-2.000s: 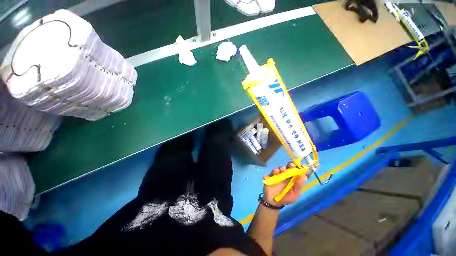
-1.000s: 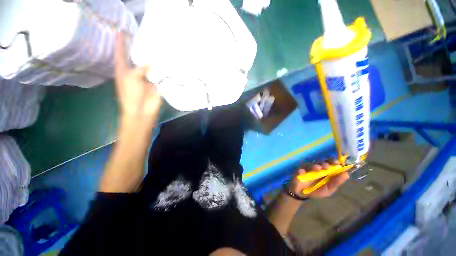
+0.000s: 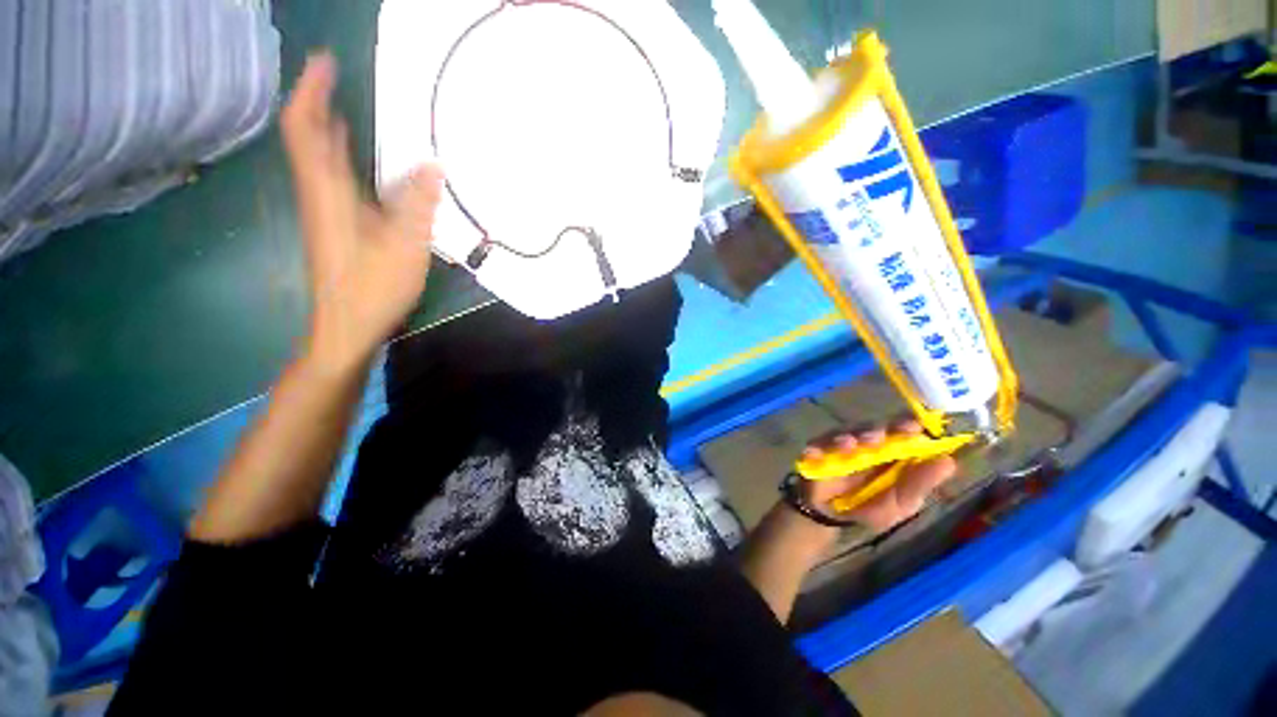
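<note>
A white octagonal plastic part [image 3: 553, 126] lies at the green bench's front edge, its lower corner reaching past the edge. A thin dark red wire [image 3: 436, 119] curves around its face, with small dark joints near the ends. My left hand [image 3: 350, 231] is at the part's left side, fingers apart, the thumb at its edge; whether it touches is unclear. My right hand [image 3: 896, 476] is shut on the yellow handle and trigger of a caulking gun [image 3: 972, 322]. The gun holds a white cartridge with blue print [image 3: 903, 259], its pale nozzle [image 3: 768, 59] pointing up-left, right of the part.
White stacked parts [image 3: 126, 105] stand on the green bench [image 3: 182, 322] at the upper left. A blue stool [image 3: 1015, 168] is at the right, and another blue stool [image 3: 112, 553] at the lower left. Blue rack rails [image 3: 966, 567] with brown cartons [image 3: 1106, 350] run along the right.
The white part now lies flatter and its wire shows clearly. My left hand's fingers have opened beside it. The gun has moved left and its nozzle tilts toward the part.
</note>
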